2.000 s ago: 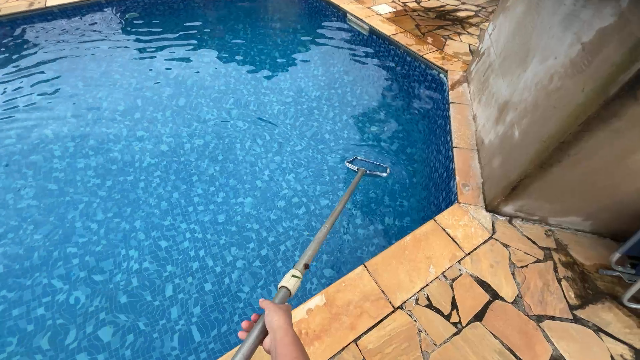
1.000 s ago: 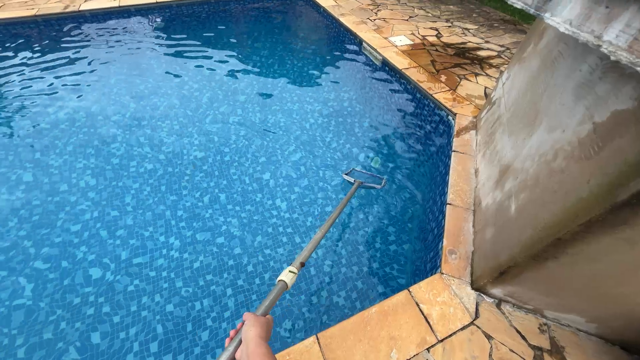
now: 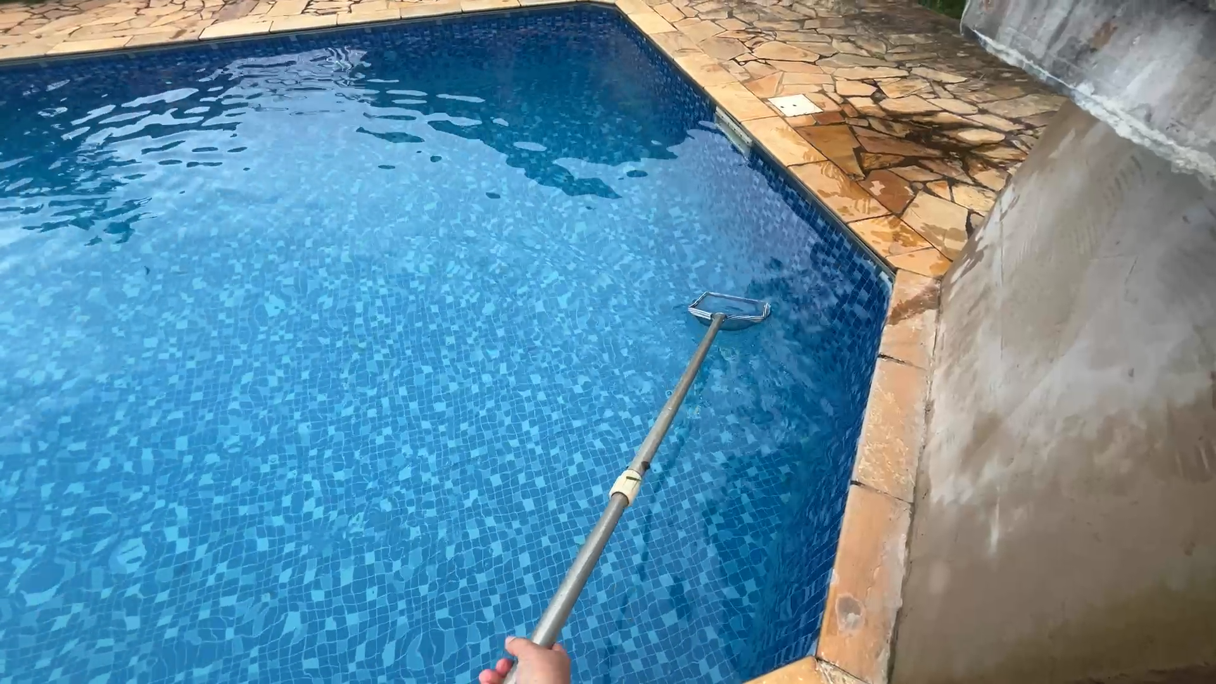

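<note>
My right hand (image 3: 528,661) is closed around a grey telescopic pool pole (image 3: 587,562) at the bottom edge of the view. A pale locking collar (image 3: 626,485) joins the pole's thicker and thinner parts. At its far end, a pool skimmer net (image 3: 730,310) with a light-rimmed frame lies at the water surface, near the right side of the pool. The lower end of the pole is cut off by the frame. My left hand is not in view.
The blue tiled pool (image 3: 867,299) has orange stone coping (image 3: 883,446). A rough grey wall (image 3: 1073,399) rises close to the right edge. Beyond the pool's corner lies irregular stone paving (image 3: 936,223), partly wet, with a white square cover (image 3: 794,105).
The view has shifted, showing more of the pool's far side and less of the near paving. My right hand still grips the pole, and the skimmer stays at the water surface.
</note>
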